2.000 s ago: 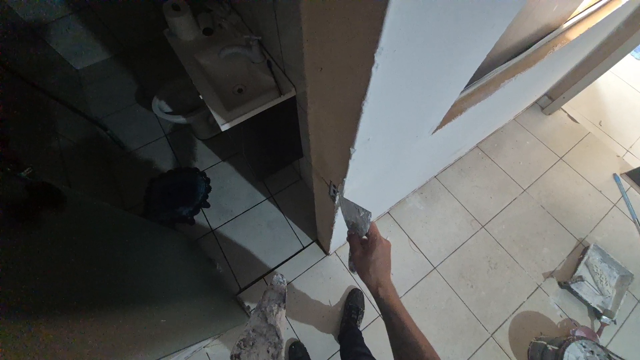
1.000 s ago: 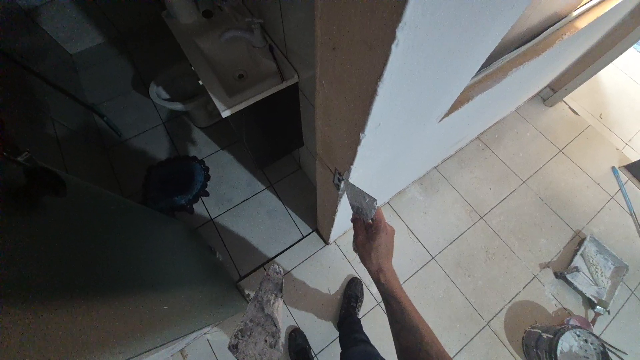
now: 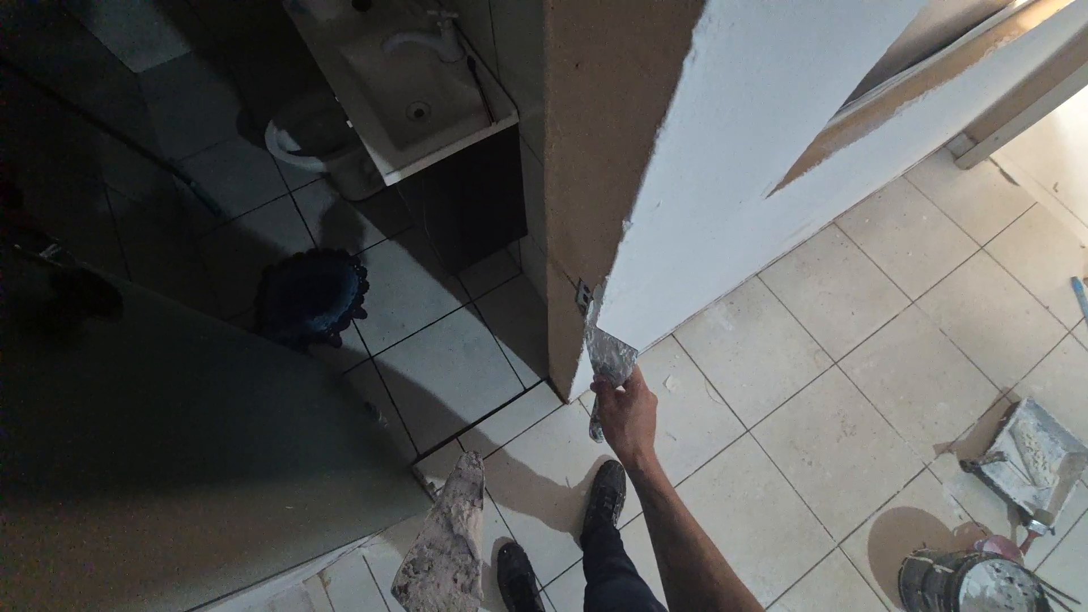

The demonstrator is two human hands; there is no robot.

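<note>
My right hand (image 3: 627, 414) grips a putty knife (image 3: 610, 347) with a wide, smeared metal blade. The blade lies at the edge of the wall end, just below a small metal strike plate (image 3: 583, 294) set in the brown jamb face (image 3: 603, 127). White-coated wall (image 3: 722, 170) runs off to the right of that edge. At the bottom centre, a rough, plaster-crusted board or blade (image 3: 446, 544) reaches into view; what holds it is hidden. My left hand does not show.
A sink (image 3: 416, 102), a toilet (image 3: 297, 136) and a dark blue basin (image 3: 314, 293) are in the dim bathroom at left, beside a door (image 3: 212, 450). A smeared paint tray (image 3: 1033, 459) and a bucket (image 3: 969, 582) stand on the tiles at lower right.
The putty knife has moved down along the wall edge from beside the strike plate, and its blade has turned. My right hand still holds it.
</note>
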